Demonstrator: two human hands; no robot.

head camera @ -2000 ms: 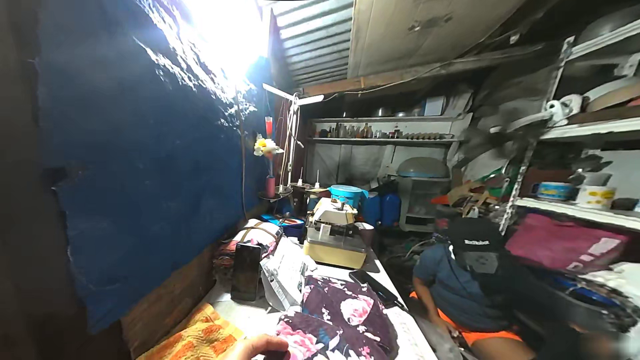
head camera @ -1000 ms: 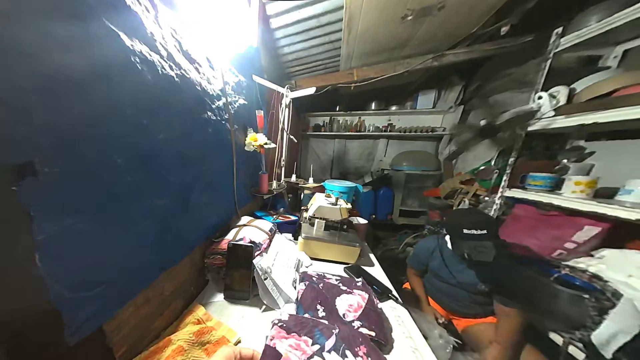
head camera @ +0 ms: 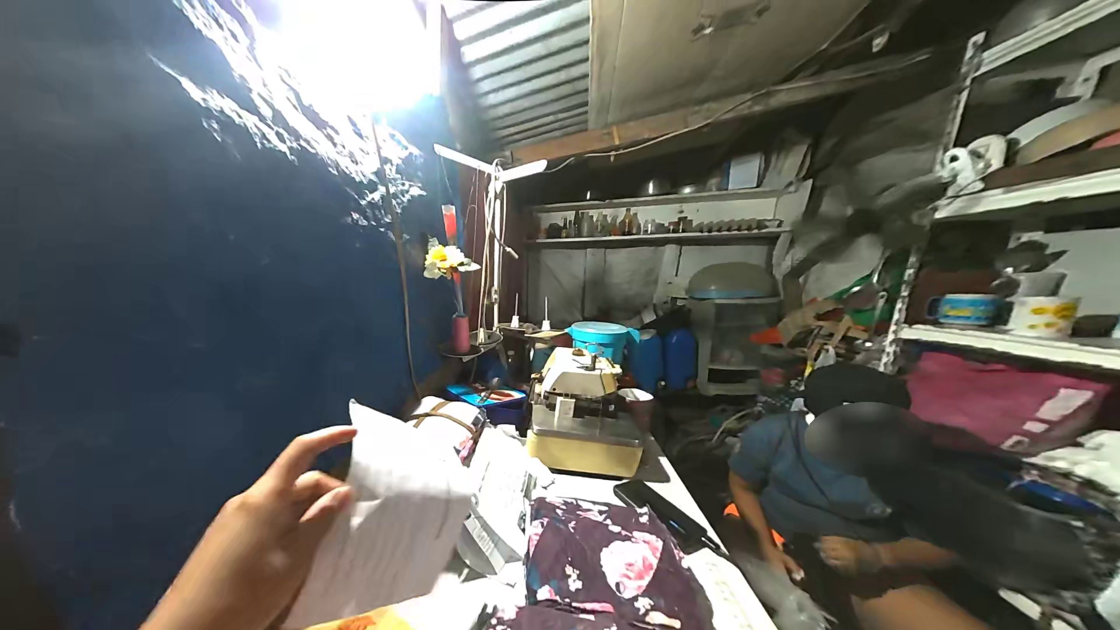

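My left hand is raised at the lower left, its thumb and fingers gripping the left edge of a sheet of white paper. The sheet stands tilted over the table and bears faint marks. Right of it lies a folded dark floral cloth with pink flowers. Crumpled printed paper lies between the sheet and the cloth. Part of a yellow-orange cloth shows under the sheet. My right hand is not in view.
A sewing machine stands at the table's far end, below a thread stand. A mobile phone lies near the right edge. A person in a dark cap sits right of the table. A blue covering hangs at left.
My left hand has come up at the lower left with the white sheet in its fingers. Earlier, only fingers showed at the bottom edge beside the floral cloth.
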